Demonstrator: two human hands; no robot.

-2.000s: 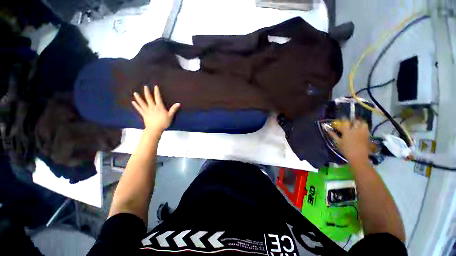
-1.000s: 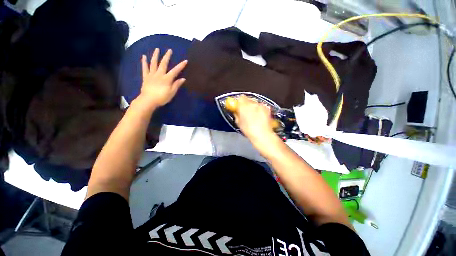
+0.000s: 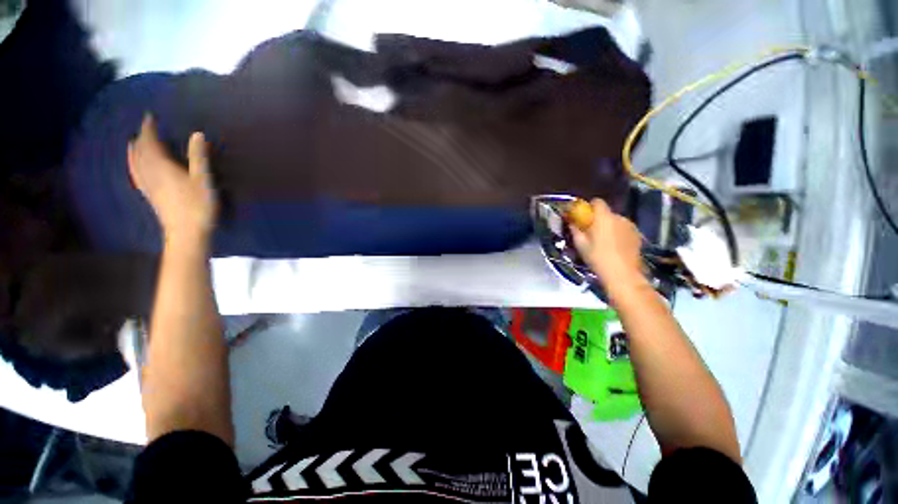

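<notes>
The brown garment point(image 3: 394, 148) lies over the blue pressing board point(image 3: 374, 228). The board shows along its near side and at its rounded left end. My left hand point(image 3: 175, 187) is over the left part of the board, fingers apart and slightly blurred, holding nothing. Whether it touches the cloth I cannot tell. My right hand point(image 3: 610, 241) grips the steam iron point(image 3: 558, 236) by its yellow-orange handle point(image 3: 581, 214), at the right end of the board. The iron's pointed front faces left. Whether its plate touches anything is hidden.
A dark and brown garment pile point(image 3: 69, 295) is at the left. A yellow hose point(image 3: 655, 113) and black cable hang at the right beside a white box point(image 3: 778, 157). A green bag point(image 3: 599, 364) and a red crate point(image 3: 542, 335) are below the white-covered table point(image 3: 394, 283).
The iron in my right hand has moved from the middle of the board to its right end. My left hand is farther left. The view has shifted.
</notes>
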